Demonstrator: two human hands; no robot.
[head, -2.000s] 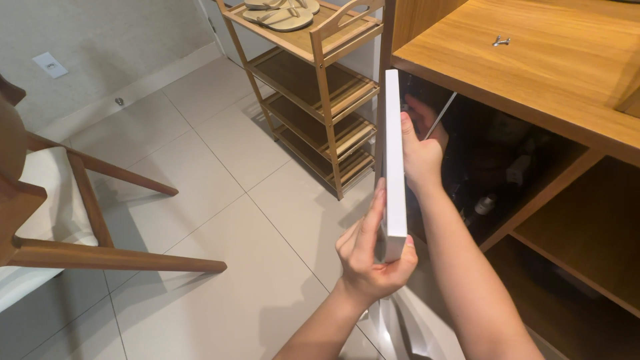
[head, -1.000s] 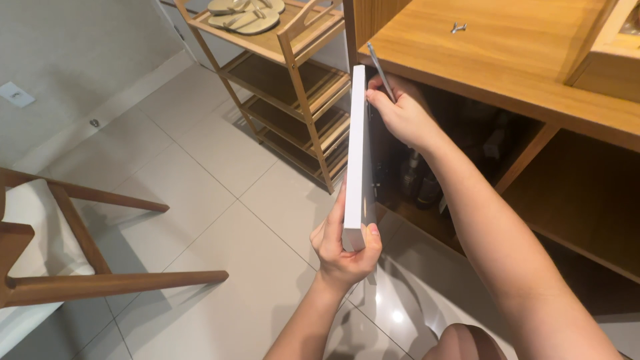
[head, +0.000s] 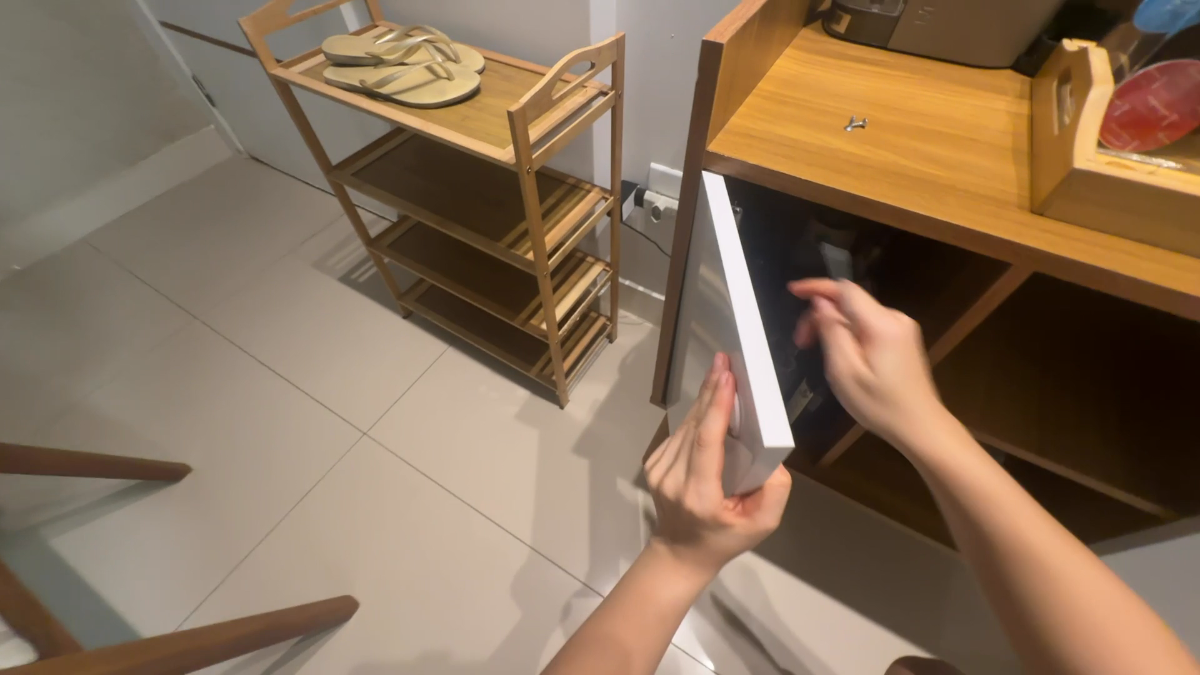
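Observation:
A white cabinet door panel stands edge-on at the left side of the wooden cabinet's opening. My left hand grips its near lower corner, fingers on the outer face and thumb on the other side. To the right of the panel, my right hand is in front of the dark opening, slightly blurred, its fingers bent; whether it holds something cannot be told. A metal hinge part shows low inside the opening. Small metal screws lie on the wooden cabinet top.
A slatted wooden shoe rack with flip-flops stands left of the cabinet, near a plug at the wall. Chair legs reach in at lower left. A wooden tray and a dark appliance rest on the cabinet top.
The long, thin tool seen in my right hand one second ago no longer shows. That hand has moved away from the panel's upper part. The view has shifted.

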